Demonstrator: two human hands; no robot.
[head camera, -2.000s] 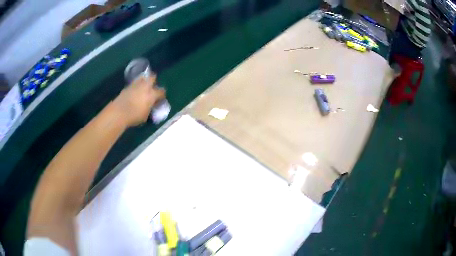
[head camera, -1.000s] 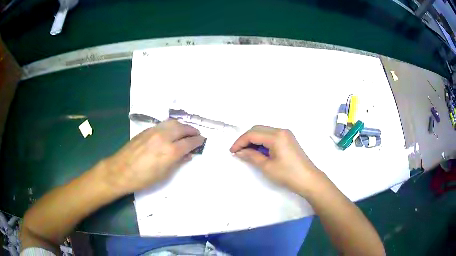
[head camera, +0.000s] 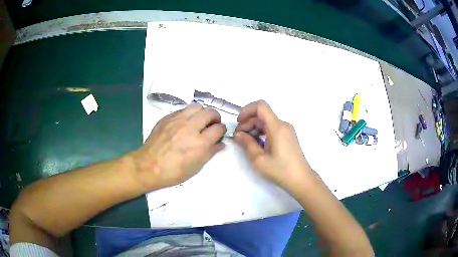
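My left hand (head camera: 183, 138) is at the centre left over the white work sheet (head camera: 281, 65), its fingertips closed on a small dark part that is mostly hidden. My right hand (head camera: 266, 138) is just to its right, with a purple battery cell (head camera: 261, 140) partly showing between its fingers. The fingertips of both hands nearly meet at thin short leads (head camera: 229, 134). A white housing lies just beyond the hands, its round head (head camera: 168, 99) at the left and its handle (head camera: 218, 103) reaching right behind the fingers.
Several battery cells, yellow, green (head camera: 354, 132) and grey, lie at the right of the sheet. A brown sheet (head camera: 402, 100) with a few cells is further right. A cream scrap (head camera: 90, 104) lies on the green bench at left. The dark green belt runs along the far side.
Since one second ago my hands have come together, fingertips nearly touching. Two seconds ago my left hand was over the belt with a white housing. The view has shifted.
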